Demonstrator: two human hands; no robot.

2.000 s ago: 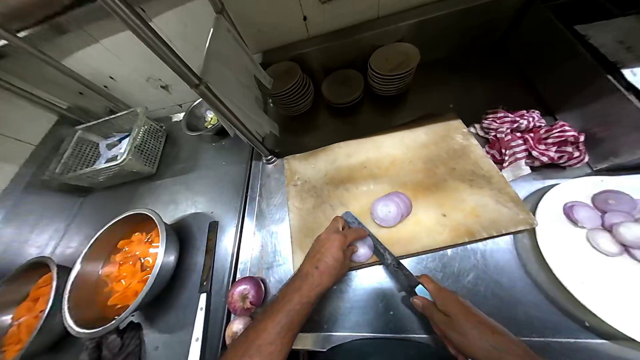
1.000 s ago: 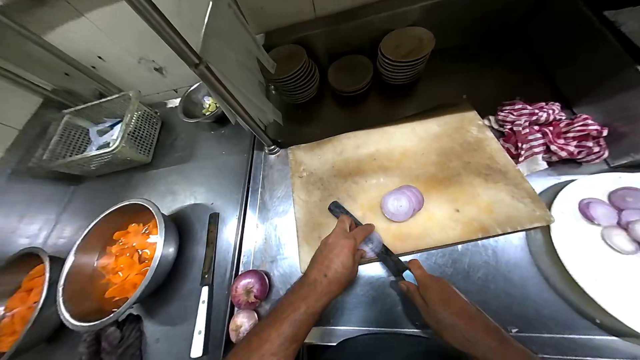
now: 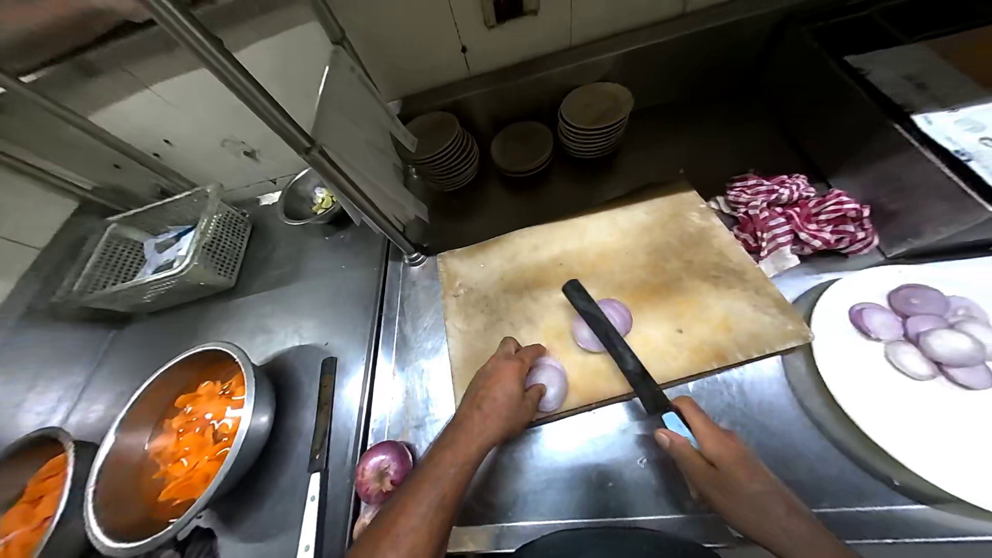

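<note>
My left hand (image 3: pixel 504 387) grips a peeled onion piece (image 3: pixel 549 384) near the front edge of a worn cutting board (image 3: pixel 511 271). In my right hand (image 3: pixel 709 457) is a kitchen knife (image 3: pixel 620 349) with a dark blade and a light blue part at the handle. The blade crosses above sliced onion (image 3: pixel 612 314) on the board, right of the held piece. An unpeeled red onion (image 3: pixel 384 471) lies beside my left forearm. To the right, a white plate (image 3: pixel 860 387) bears several peeled onion pieces (image 3: pixel 952 346).
Metal bowls hold cut orange vegetable pieces (image 3: pixel 203 434) at left, near a second knife (image 3: pixel 322 418). A plastic basket (image 3: pixel 217 248) and small bowl (image 3: pixel 298 201) stand behind. Stacked dishes (image 3: pixel 595 116) and a checked cloth (image 3: pixel 806 213) lie beyond the board; a metal post (image 3: pixel 325 163) rises at its corner.
The knife has moved right, away from the onion piece at my left hand, and is now over the sliced onion. My left hand stays with its piece.
</note>
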